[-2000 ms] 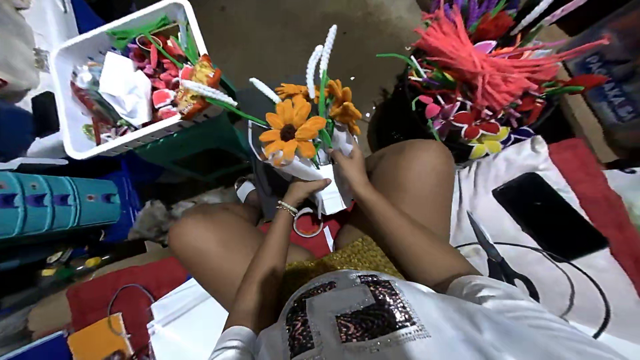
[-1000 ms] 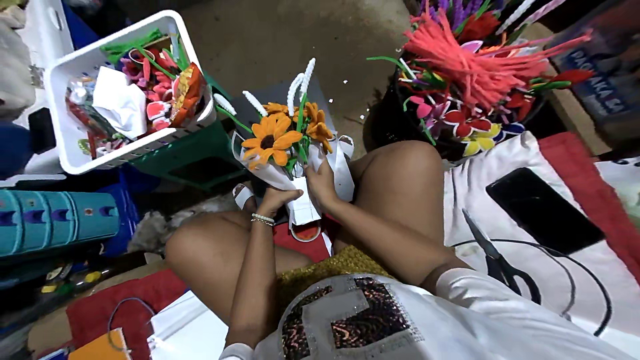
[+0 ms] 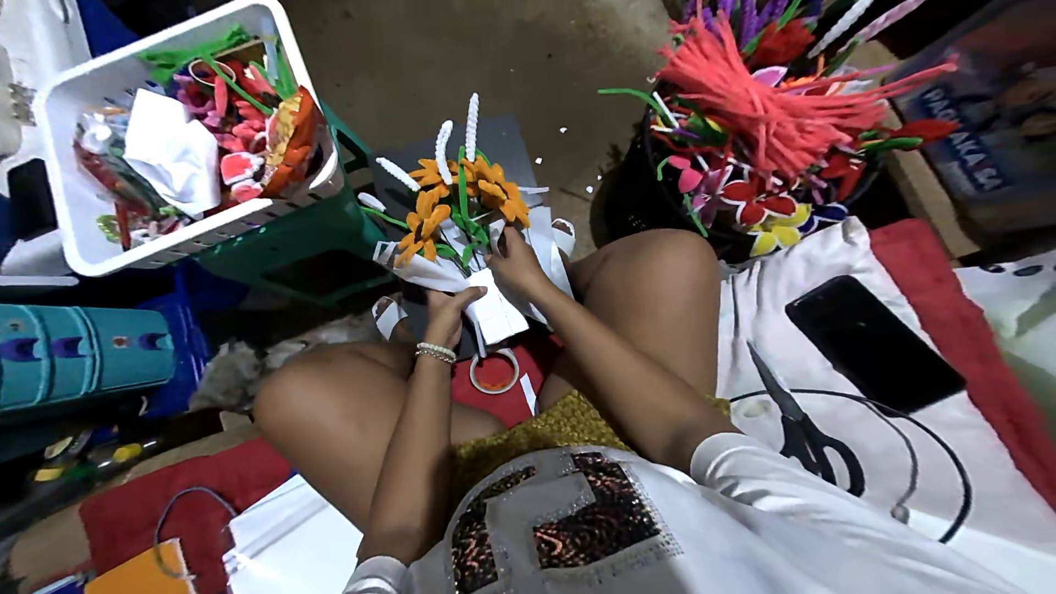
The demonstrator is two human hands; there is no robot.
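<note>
Between my knees is a bouquet of orange pipe-cleaner flowers with green stems and white twisted stalks, set in white wrapping. My left hand grips the lower left of the wrapping, its thumb against a white folded block at the front. My right hand is at the right side among the stems and wrapping, its fingertips partly hidden. A roll of tape lies below on the red cloth.
A white plastic basket of craft pieces stands at upper left. At upper right, a black basket holds pipe-cleaner flowers. Scissors, a black phone and a cable lie on my right. White sheets lie at lower left.
The bouquet now leans more to the left and its orange flowers are spread wider apart. My right hand has moved up from the white block toward the flower stems.
</note>
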